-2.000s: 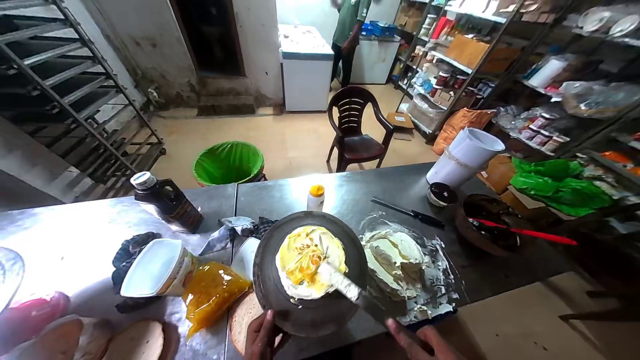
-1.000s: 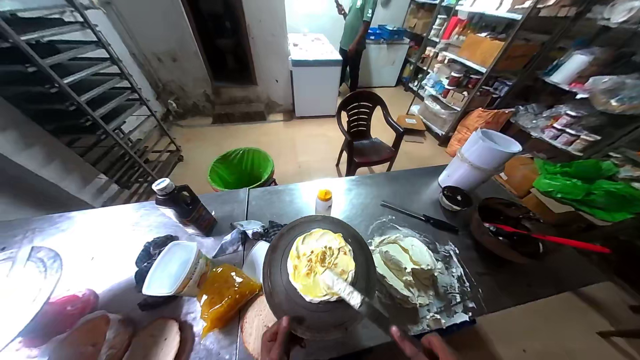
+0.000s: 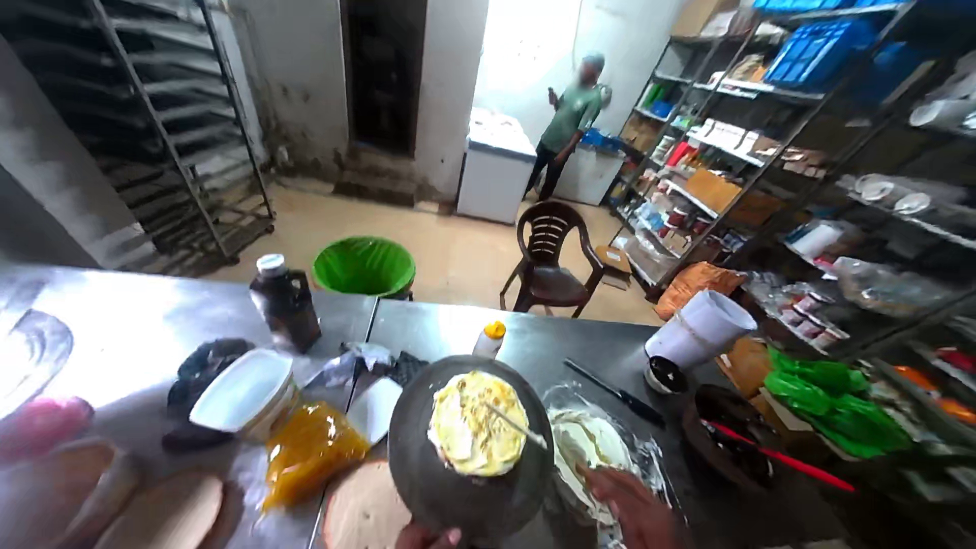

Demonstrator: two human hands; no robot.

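Observation:
A round cake layer topped with white cream and yellow filling (image 3: 479, 423) sits on a dark round turntable (image 3: 415, 473). At the turntable's near edge is my left hand (image 3: 428, 536), its fingers against the rim. My right hand (image 3: 627, 499) is to the right, over a heap of white cream (image 3: 591, 450) on plastic film. A cream-smeared spatula (image 3: 517, 425) reaches across the cake's right side; its handle end by my right hand is blurred. Left of the turntable lie a clear bag of orange-yellow filling (image 3: 313, 450) and a cut cake layer (image 3: 366, 507).
A white tub (image 3: 244, 393), a dark bottle (image 3: 286, 305) and a yellow-capped bottle (image 3: 490, 340) stand on the steel table. To the right are a black-handled knife (image 3: 616, 393) and a dark bowl (image 3: 732, 442) with a red spatula (image 3: 801, 463). A person (image 3: 572, 114) stands beyond the chair (image 3: 550, 267).
The yellow filling, heaped mid-cake two seconds ago, now spreads more widely over the cream. The spatula blade has turned and shows edge-on. The view has tilted up.

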